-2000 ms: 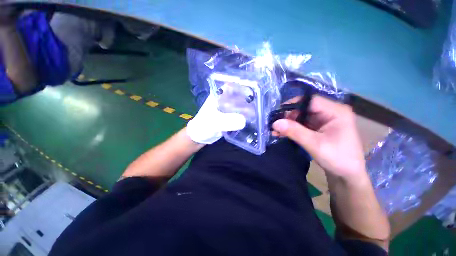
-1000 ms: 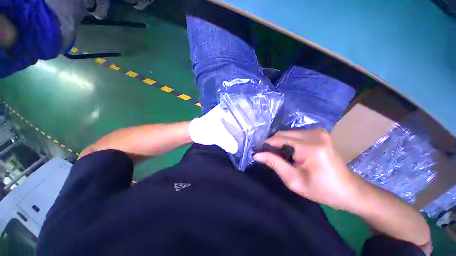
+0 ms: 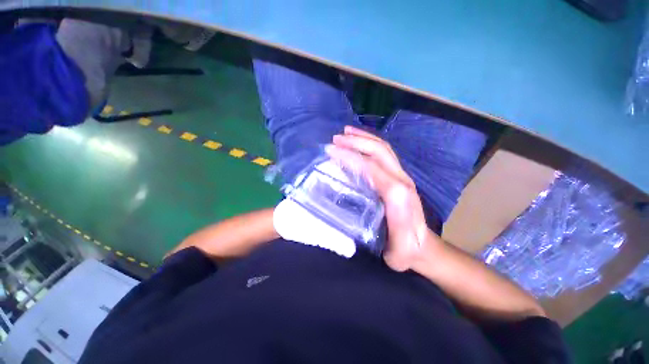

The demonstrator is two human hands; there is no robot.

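A clear plastic case [image 3: 340, 202] in crinkly film is held above my lap, in front of my dark shirt. My left hand [image 3: 309, 226], in a white glove, grips its near left side. My bare right hand [image 3: 384, 185] lies along its far and right side, with the fingers stretched over the film-covered far edge. The film [image 3: 285, 179] sticks out at the left end of the case. No black fitting can be made out; the right palm's inner side is partly hidden.
The blue-green bench [image 3: 427, 50] crosses the top. Below its edge at right is an open brown carton [image 3: 491, 195] with clear wrapped pieces [image 3: 569, 242]. A person in blue [image 3: 43, 82] is at upper left. A white cabinet [image 3: 67, 313] stands at lower left.
The case has been turned and tilted in my gloved left hand. My right hand has moved from the case's near right corner to its far side, fingers now extended. The black piece it held is no longer visible.
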